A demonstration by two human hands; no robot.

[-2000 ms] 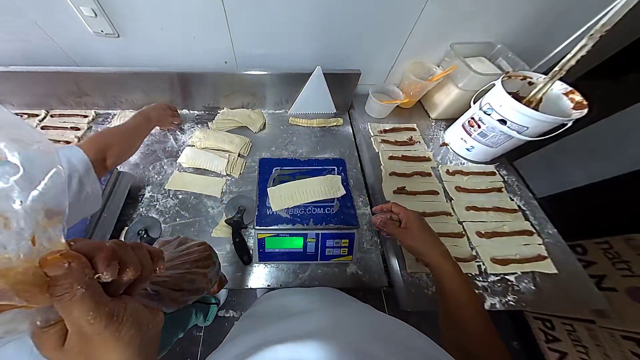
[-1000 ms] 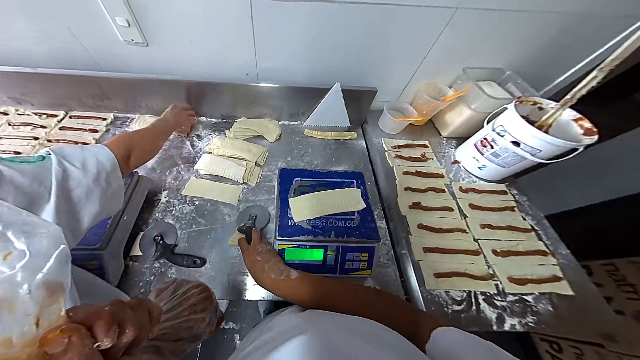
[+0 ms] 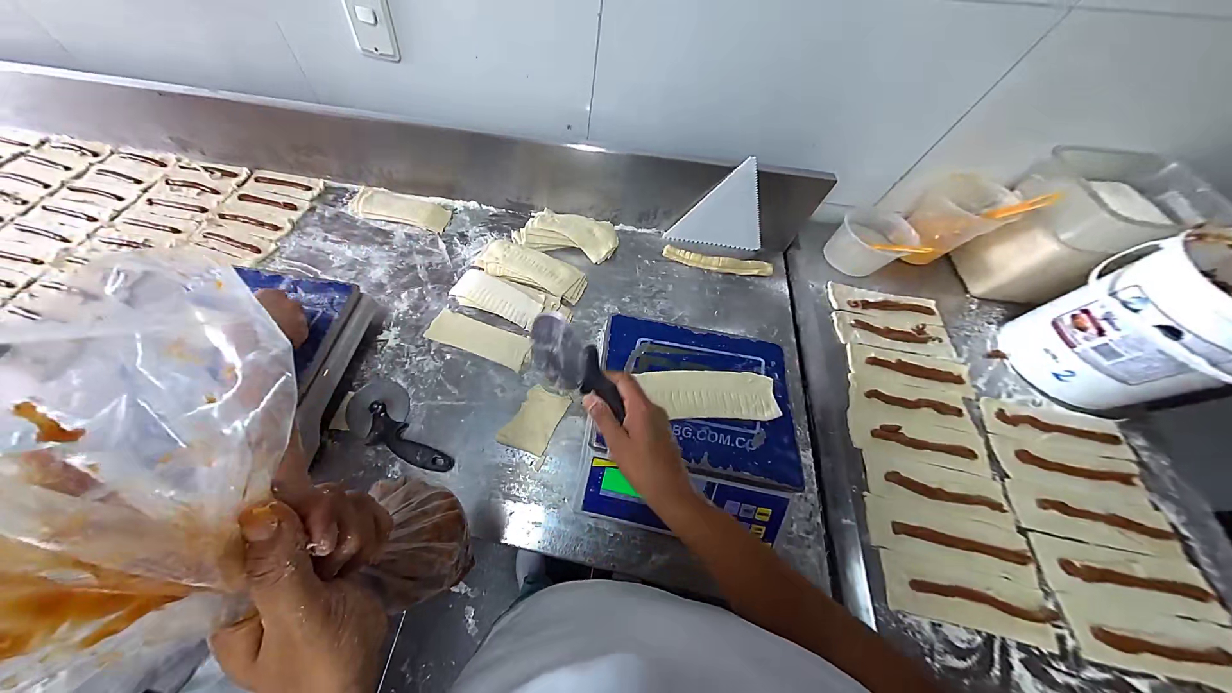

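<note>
At the lower left, my left hand [image 3: 322, 587] grips the twisted neck of a clear plastic bag [image 3: 144, 414] with orange filling smears; a brown filled part bulges past my fingers. My right hand [image 3: 640, 438] holds the black handle of a wheel cutter [image 3: 558, 351], its wheel blurred, beside the scale [image 3: 703, 452]. A scored dough strip [image 3: 717, 396] lies on the scale's blue platform. Stacked dough strips [image 3: 529, 269] and a single strip [image 3: 478, 340] are left of the cutter. Below its wheel rests a small dough piece [image 3: 534, 421].
A co-worker's hand [image 3: 284, 316] touches another scale [image 3: 318, 308]. A second wheel cutter [image 3: 395, 423] lies nearby. Rows of dough with brown filling [image 3: 924, 443] cover the right table, others [image 3: 144, 197] the far left. A toothed triangular scraper [image 3: 727, 212], plastic cups [image 3: 871, 241] and a white bucket [image 3: 1126, 327] stand behind.
My right hand has moved left from beside the filled dough, taken hold of the wheel cutter and raised it. The co-worker's hand has come from the back of the table to the left scale.
</note>
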